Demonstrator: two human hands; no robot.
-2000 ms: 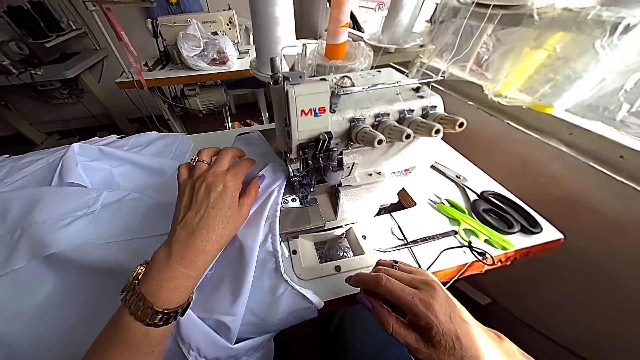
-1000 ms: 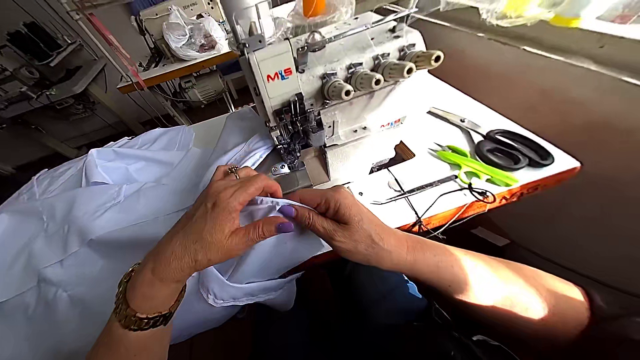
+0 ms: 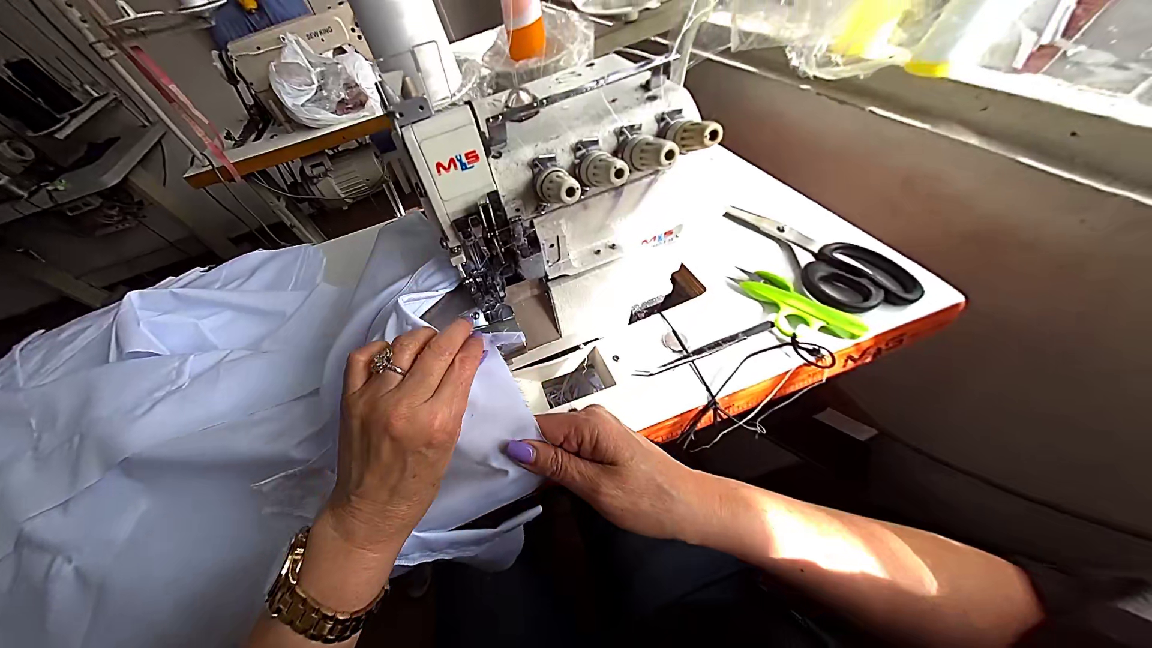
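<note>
Pale blue-white fabric [image 3: 207, 387] spreads over the left of the table and up to the presser foot [image 3: 490, 315] of an overlock sewing machine [image 3: 576, 180]. My left hand [image 3: 405, 423], with a ring and a gold-coloured watch, lies on the cloth, its fingertips at the fabric edge beside the foot. Whether those fingers pinch the cloth I cannot tell. Lower and to the right, my right hand [image 3: 603, 459] grips the cloth's near edge between thumb and fingers. A small piece of the fabric lies on the plate by the foot.
Black-handled scissors [image 3: 855, 274], green thread snips [image 3: 796, 301] and metal tweezers [image 3: 711, 346] lie on the table's right side, near tangled black thread [image 3: 711, 405]. An open compartment [image 3: 576, 382] is in front of the machine. Behind stands another sewing machine with a plastic bag [image 3: 324, 81].
Two seconds ago my right hand rested at the table's front edge; one second ago both hands held the cloth edge together. Now they are apart, the left up by the presser foot.
</note>
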